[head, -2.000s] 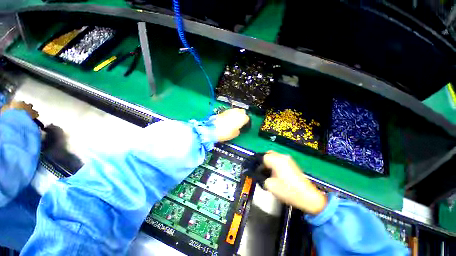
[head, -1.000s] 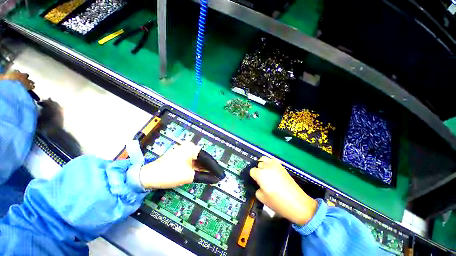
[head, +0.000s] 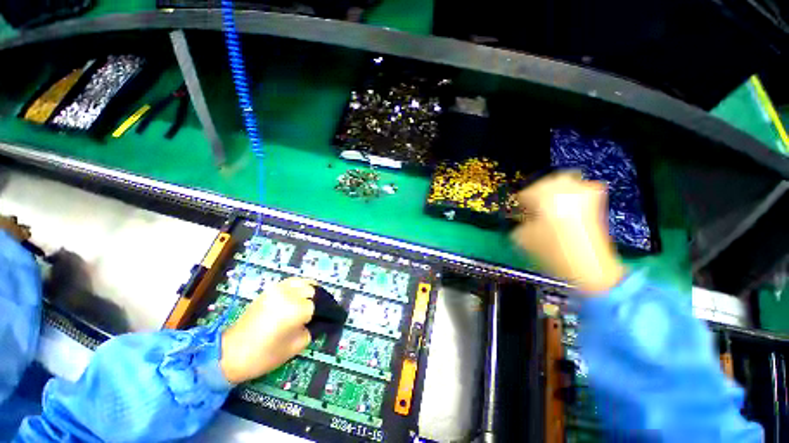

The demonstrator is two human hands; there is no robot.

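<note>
A black carrier (head: pixel 285 407) holds rows of small green circuit boards (head: pixel 364 349). Orange-brown clamps (head: pixel 415 350) lie along its left and right sides. My left hand (head: pixel 275 329), with black finger cots, is over the middle of the boards; its fingertips point down and away, so what they hold is hidden. My right hand (head: pixel 567 227) is blurred, above the gap between the bin of yellow components (head: pixel 467 183) and the bin of blue-violet components (head: pixel 606 169). Its fingertips are not clear. A bin of dark leaded components (head: pixel 394 117) stands left of the yellow one.
A loose pile of components (head: pixel 363 182) lies on the green mat (head: pixel 294 182). A blue coiled cord (head: pixel 244 86) hangs at left. Yellow-handled cutters (head: pixel 131 120) and a neighbour's bins (head: pixel 97 91) are far left. Another person's sleeve (head: pixel 17 303) shows at the left edge. A second carrier (head: pixel 554 381) is at right.
My right hand has moved from the carrier's right edge up and right to the bins. My left hand went from beside the loose pile to the boards and stays over them. The view has shifted.
</note>
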